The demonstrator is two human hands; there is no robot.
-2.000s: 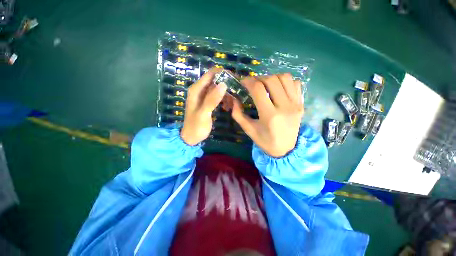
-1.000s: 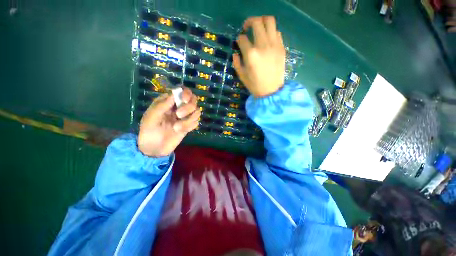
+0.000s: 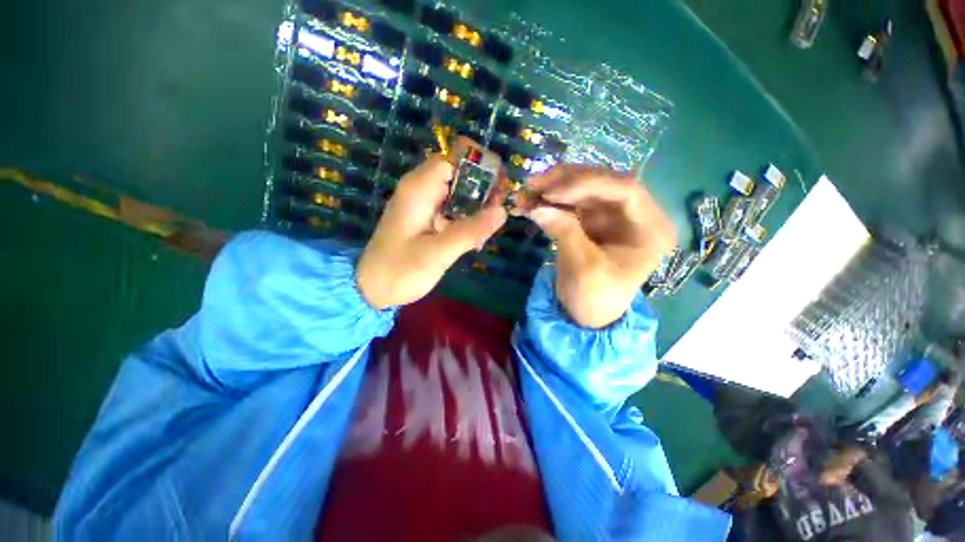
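My left hand (image 3: 418, 235) holds a unit body (image 3: 471, 182) at its fingertips, with dark insides and a small red spot showing. A yellow strip (image 3: 441, 138) sticks out at its upper left. My right hand (image 3: 605, 235) is just right of the unit, thumb and fingertips pinched together close to its edge. A small dark piece shows at these fingertips, too small and blurred to name surely. The clear blister tray (image 3: 397, 101) lies under and beyond both hands, with rows of black parts with yellow middles. Its right-hand pockets hold no black parts at the top.
Waiting units (image 3: 730, 224) lie in a loose cluster right of the tray. A white sheet (image 3: 767, 286) lies beyond them, with stacked clear trays (image 3: 862, 312) at its right. Two units lie at the far upper right. Another person in dark clothes (image 3: 831, 487) is at lower right.
My right hand has come back from the tray to the unit in my left hand. My left hand has moved right and up and turned the unit so its insides show.
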